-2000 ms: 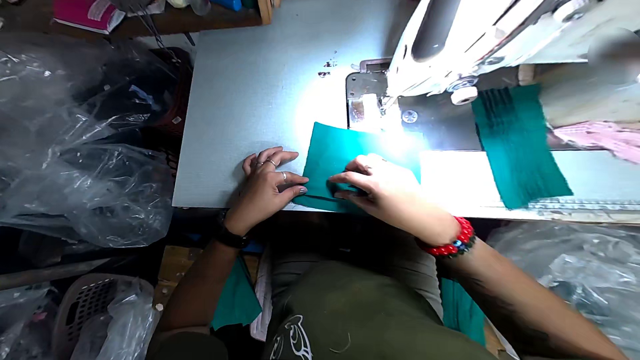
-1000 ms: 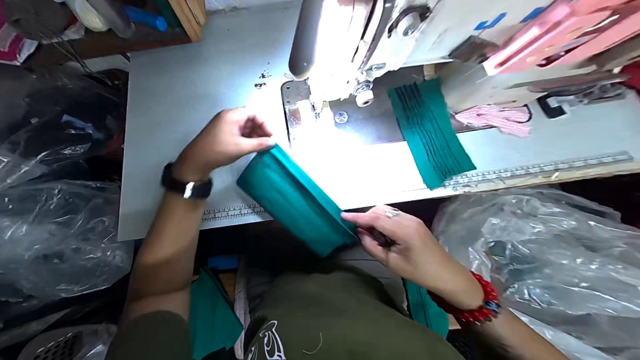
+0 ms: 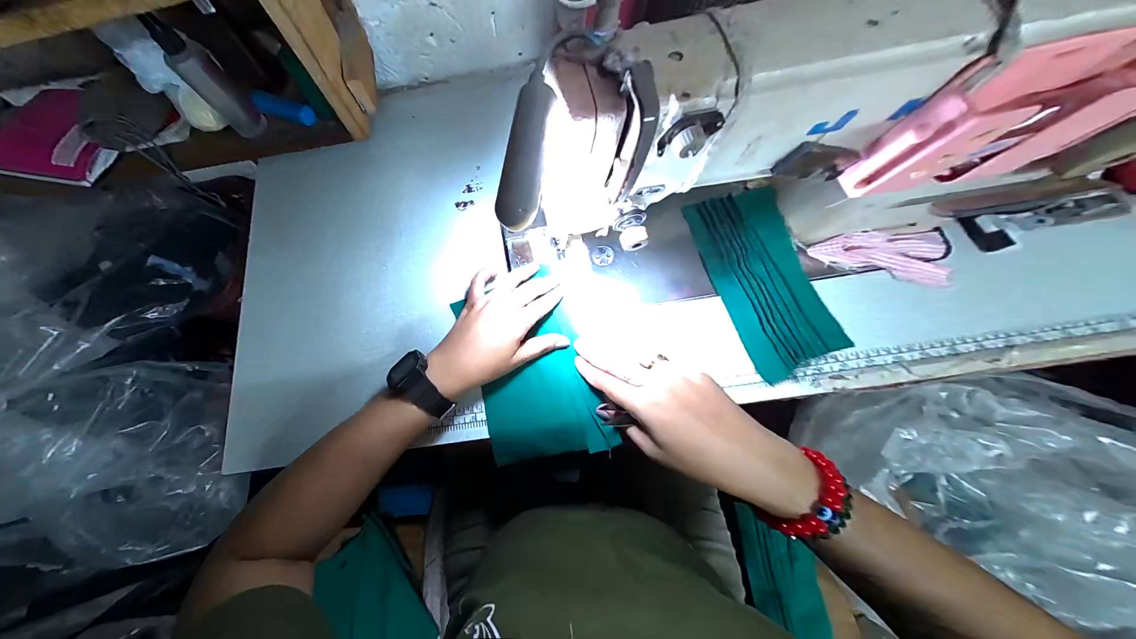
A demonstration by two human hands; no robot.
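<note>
A green fabric piece [image 3: 541,413] lies at the table's front edge, its far end close to the needle area of a sewing machine [image 3: 568,160]. My left hand [image 3: 501,333] rests flat on the fabric with fingers spread, just in front of the presser foot. My right hand [image 3: 661,399] pinches the fabric's right edge between thumb and fingers; a small dark object, perhaps thread snips, shows in it. The machine's lamp glares over the needle, so the foot's exact contact with the cloth cannot be told. A pleated green fabric piece [image 3: 768,284] lies to the right.
A measuring tape strip [image 3: 967,344] runs along the table's front edge. Pink striped cloth [image 3: 887,253] lies under the machine arm. Clear plastic bags [image 3: 115,453] fill the left side, and more plastic [image 3: 1003,479] is at the right. A wooden shelf [image 3: 333,67] stands at the back left.
The green fabric, held up between both hands at the front edge a second ago, now lies flat and reaches toward the needle. My left hand has moved forward onto it.
</note>
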